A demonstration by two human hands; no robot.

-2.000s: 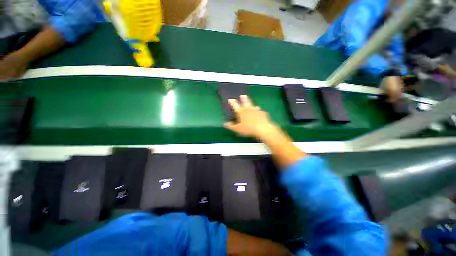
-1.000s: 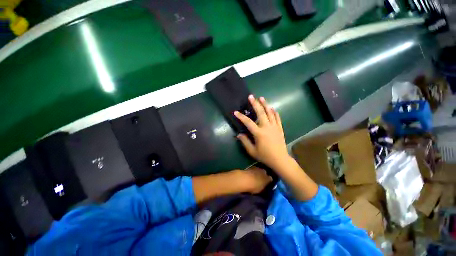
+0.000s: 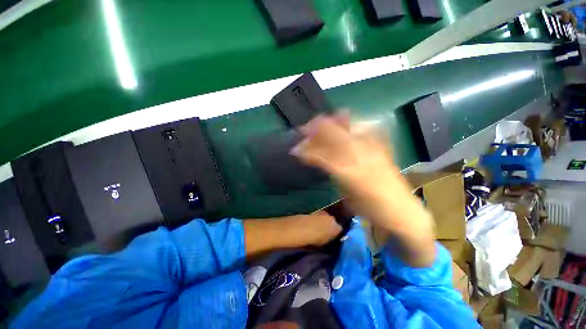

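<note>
My right hand [image 3: 344, 144] is motion-blurred over the side bench. Its fingers touch or overlap a blurred black box or lid [image 3: 283, 160]; I cannot tell whether it grips it. A black box base [image 3: 301, 103] with a dark raised strip lies tilted just behind, partly hidden by the hand. My left hand [image 3: 324, 228] is low at the bench edge near my body, its fingers hidden in dark shadow. To the left lie a black base with a strip [image 3: 180, 170], a plain black lid [image 3: 114, 183] and another base [image 3: 51, 199], side by side.
A black box [image 3: 430, 126] stands apart on the right of the bench. Beyond the white rail [image 3: 244, 94], several black boxes lie on the green conveyor [image 3: 193, 51]. Open cartons [image 3: 443, 205], a blue stool [image 3: 514, 162] and white plastic [image 3: 491, 247] are at the lower right.
The plain lid that lay beside the strip base has left its place; a blurred lid is now under my right hand. My right hand has turned and blurred. My left hand stays low.
</note>
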